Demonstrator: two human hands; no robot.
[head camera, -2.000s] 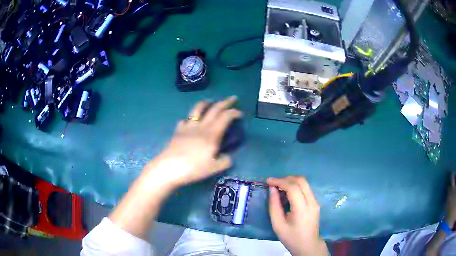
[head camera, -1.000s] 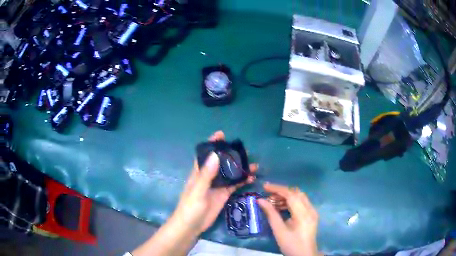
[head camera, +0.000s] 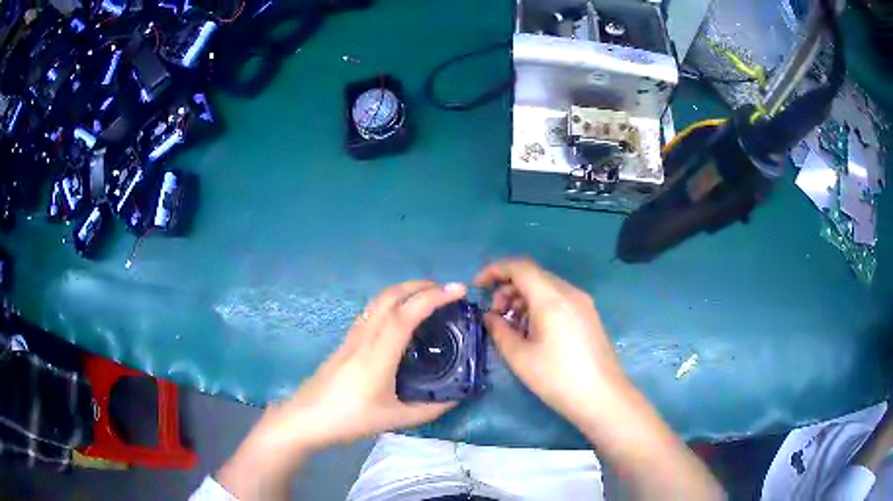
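A black speaker unit is near the mat's front edge, its ringed round face up. My left hand wraps its left side, thumb at the far edge, and grips it. My right hand is at its upper right corner, thumb and fingers pinched close together; whether they hold a wire or part is too blurred to tell. The battery-side half is not seen separately. A second black shell with a silver speaker driver lies farther off on the mat.
A pile of black units fills the far left. A white metal screw feeder stands ahead, a black electric screwdriver hangs right of it. Circuit boards lie far right. A red stool is lower left. Another person's sleeve shows lower right.
My left hand has brought the speaker shell down to where the battery-side half lay. My right hand has moved up to the shell's upper right corner. The camera view has shifted.
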